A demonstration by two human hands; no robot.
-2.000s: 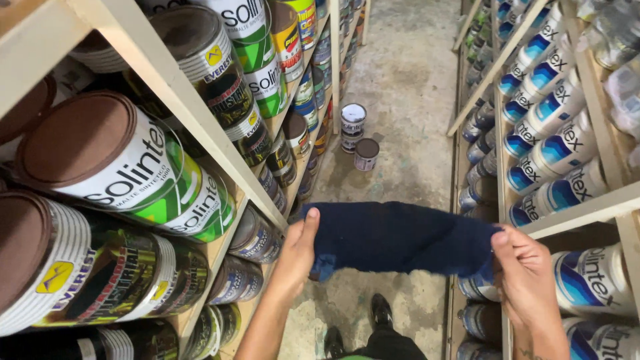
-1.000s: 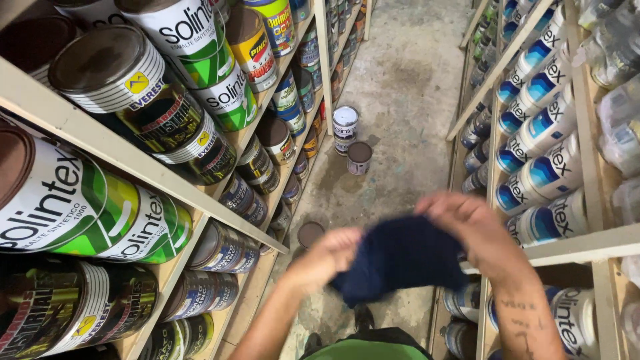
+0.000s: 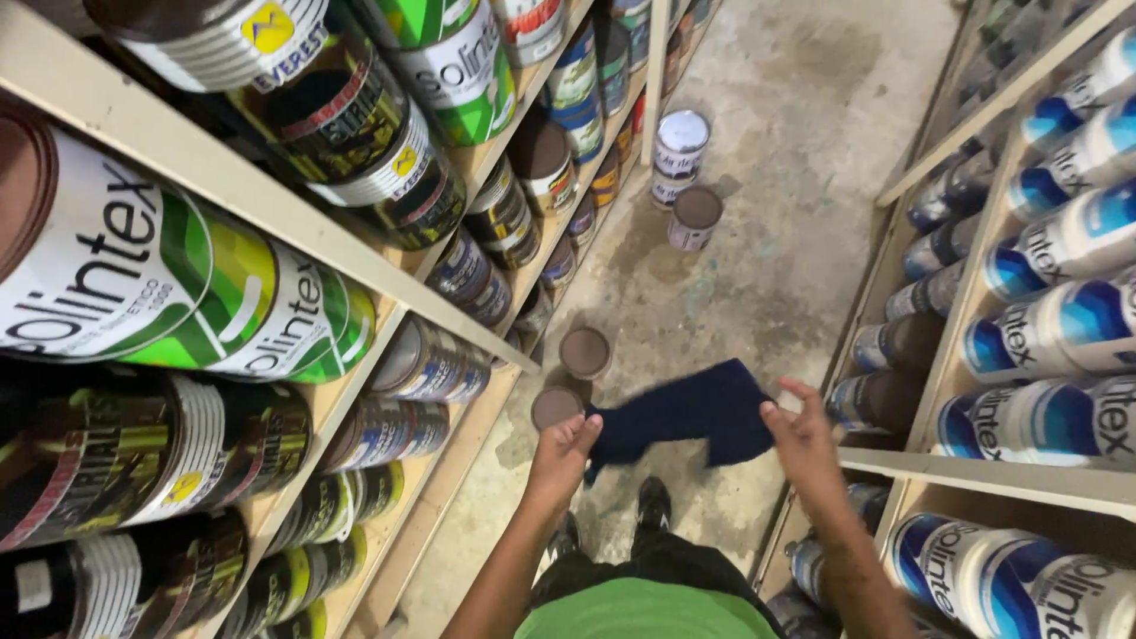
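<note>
A dark navy cloth [image 3: 679, 410] hangs spread between my two hands above the concrete floor. My left hand [image 3: 568, 444] pinches its left end between thumb and fingers. At the opposite end, my right hand [image 3: 799, 426] has the cloth's edge at the thumb and index finger, with the other fingers spread. The cloth's lower edge is uneven, with a notch near the right side. Just beyond my left hand, a can with a brown lid [image 3: 556, 408] stands low down, and another brown-lidded can [image 3: 585, 352] is close to it.
Shelves with paint cans [image 3: 266, 302] line the left, behind a slanting pale shelf upright [image 3: 222, 182]. White and blue paint cans [image 3: 1056, 328] fill the right shelves. Farther along the concrete floor [image 3: 772, 222] stand stacked white cans [image 3: 680, 151] and a brown-lidded can [image 3: 695, 217].
The cloth was stretched wide, then bunched with my hands closer together, and is now spread out again. The view has shifted, and two brown-lidded cans show near my left hand.
</note>
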